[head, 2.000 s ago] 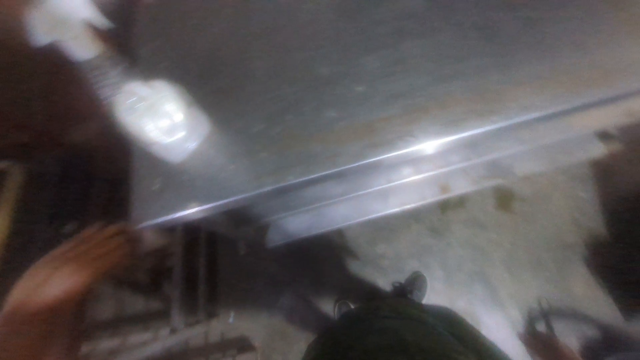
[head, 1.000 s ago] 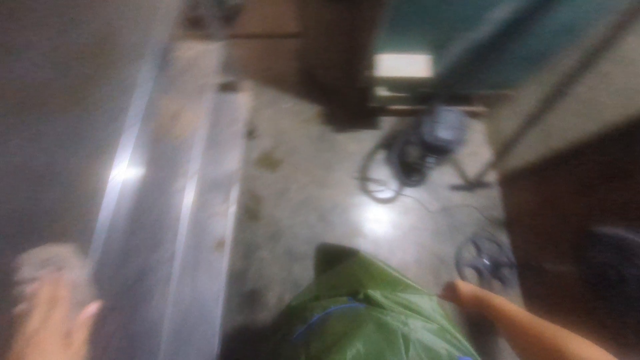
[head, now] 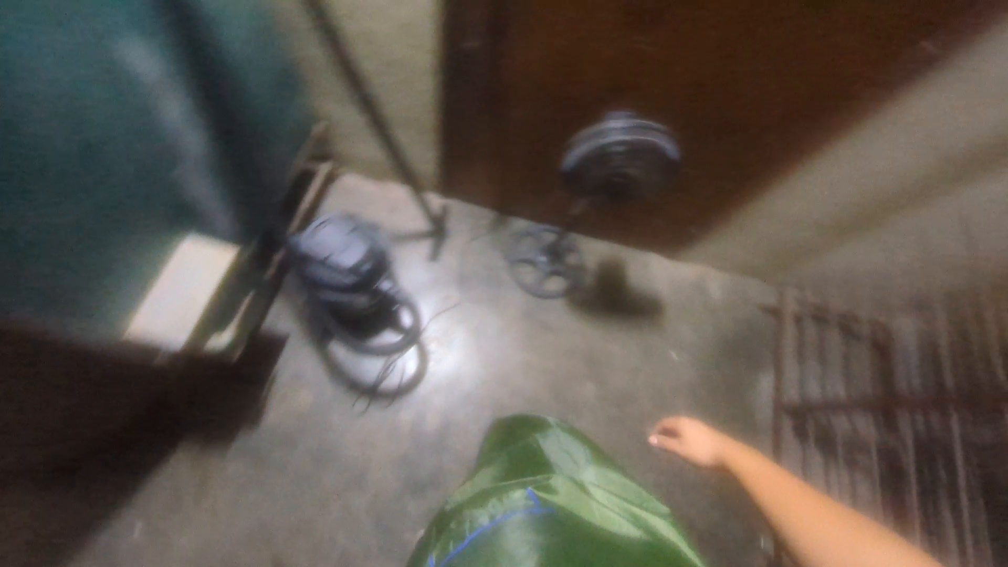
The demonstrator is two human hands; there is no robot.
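Note:
My right hand hangs over the concrete floor at the lower right, its fingers curled. Nothing can be made out in it, though blur hides the detail. Just left of it is the green apron on my body, with a blue line across it. My left hand is outside the frame. Ahead on the floor stands a grey and black canister vacuum cleaner with its hose looped beside it. A pedestal fan with a round, spoked base stands farther right.
A green panel rises at the left, with a pale box by its lower edge. A dark pole leans near the wall. Behind the fan is a brown door or panel. A metal rack occupies the right side.
The view has swung right, away from the metal table. My left hand, over the table with a pale cloth or pad a second ago, has left the frame. My right hand is now away from the apron.

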